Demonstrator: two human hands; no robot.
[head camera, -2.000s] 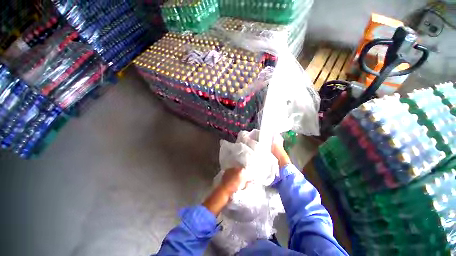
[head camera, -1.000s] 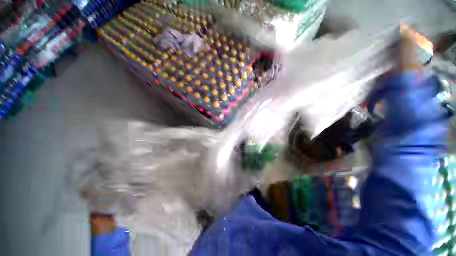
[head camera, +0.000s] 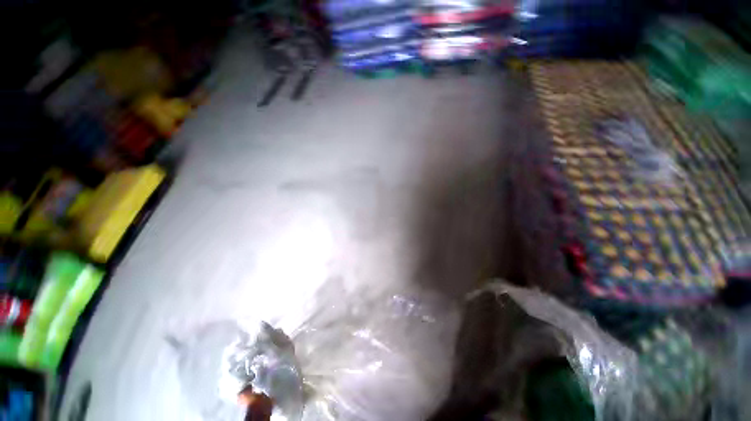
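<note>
Clear, crinkled stretch wrap (head camera: 379, 353) spreads across the lower middle, with a strip trailing to the lower right. My left hand (head camera: 257, 404) shows only as a small blurred patch at the bottom edge, closed on a bunched white part of the wrap. My right hand is not in view. A stack of dark soda bottle packs with gold-yellow caps (head camera: 634, 222) stands at the right, with a small piece of crumpled film (head camera: 638, 148) on top.
Grey concrete floor (head camera: 329, 164) runs through the middle. Yellow crates (head camera: 123, 210) and light green packs (head camera: 62, 308) are at the left. Blue-labelled bottle stacks (head camera: 375, 37) stand at the back. A green bottle stack (head camera: 700, 66) is at the upper right.
The view has swung left, bringing crates into sight. The wrap, earlier gathered between both hands and then stretched wide, now hangs from my left hand. My right hand has left the picture.
</note>
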